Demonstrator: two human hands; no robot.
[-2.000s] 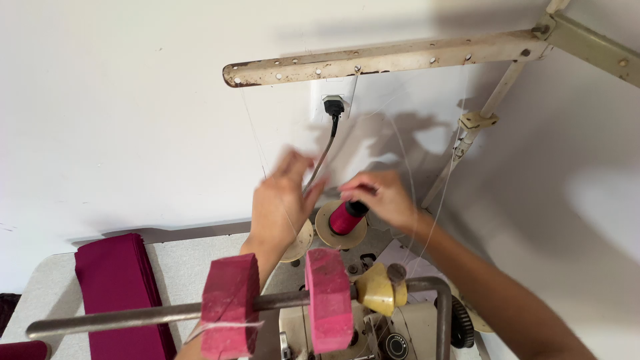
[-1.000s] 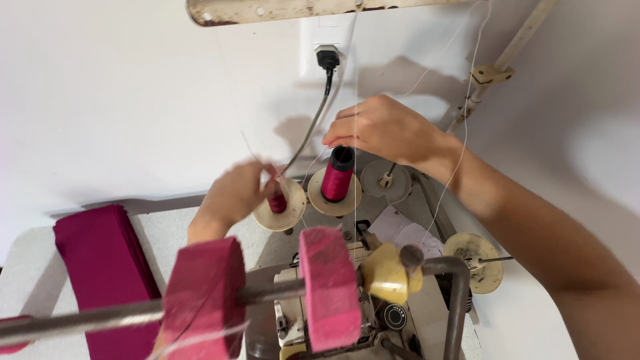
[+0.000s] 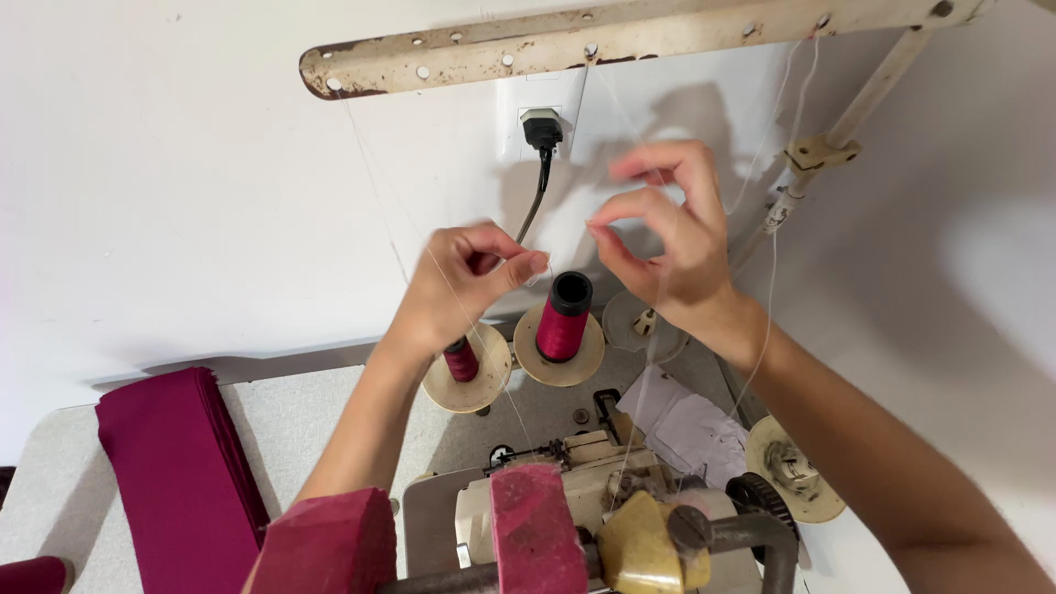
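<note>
My left hand (image 3: 470, 285) pinches a thin thread end between thumb and forefinger, just up and left of the large magenta thread cone (image 3: 565, 322), which stands on a round cream spool plate. My right hand (image 3: 672, 231) is raised to the right of that cone, thumb and forefinger tips together; a thread between them is too fine to make out. Below my left wrist, a smaller magenta spool (image 3: 461, 360) sits on its own plate. White threads run down from the rusty perforated thread-stand arm (image 3: 511, 54) toward the sewing machine (image 3: 577, 470).
Folded magenta fabric (image 3: 177, 478) lies on the grey table (image 3: 330, 412) at left. A metal bar with pink blocks (image 3: 540, 528) and a yellow piece (image 3: 648, 544) crosses the near foreground. Behind are a black plug (image 3: 542, 128) and its cord. Crumpled paper (image 3: 693, 429) lies by the machine.
My left hand has moved up from the smaller spool to beside the large cone's top. My right hand has lifted off the large cone's top and moved to its upper right.
</note>
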